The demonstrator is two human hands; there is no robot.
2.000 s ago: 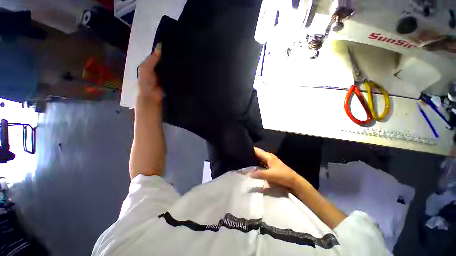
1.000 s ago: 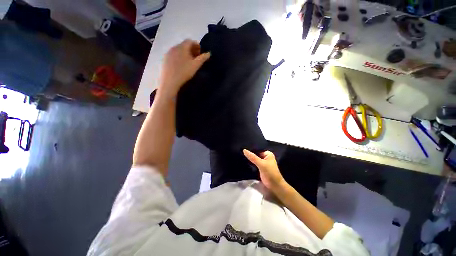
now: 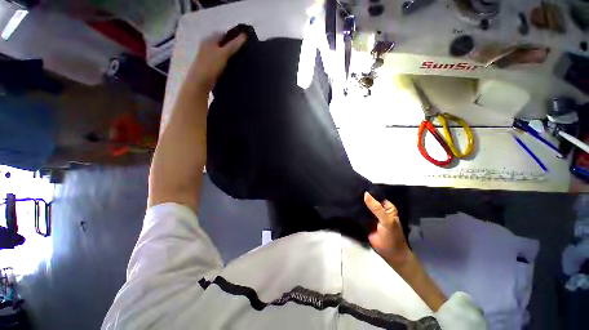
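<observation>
The black garment [image 3: 278, 122] lies over the left part of the white table and hangs over its near edge toward my lap. My left hand [image 3: 223, 51] is shut on the garment's far left corner, with some cloth bunched at the fingers. My right hand [image 3: 386, 225] grips the garment near the table's front edge, thumb on top and fingers hidden by the cloth. The sewing machine [image 3: 413, 64] stands right of the garment. The garment's right edge lies close to the needle area, which is blurred by glare.
Scissors [image 3: 444, 138] with red and yellow handles lie below the machine arm. Blue pens [image 3: 531, 153] and a dark red-and-black item [image 3: 580, 166] are at the right. A printed ruler [image 3: 484, 174] runs along the near table edge [image 3: 542, 186]. White pieces [image 3: 475, 264] are below the table.
My left hand has moved up and left with the garment's far corner, spreading the cloth. My right hand has moved right, holding the near part. The view has shifted slightly.
</observation>
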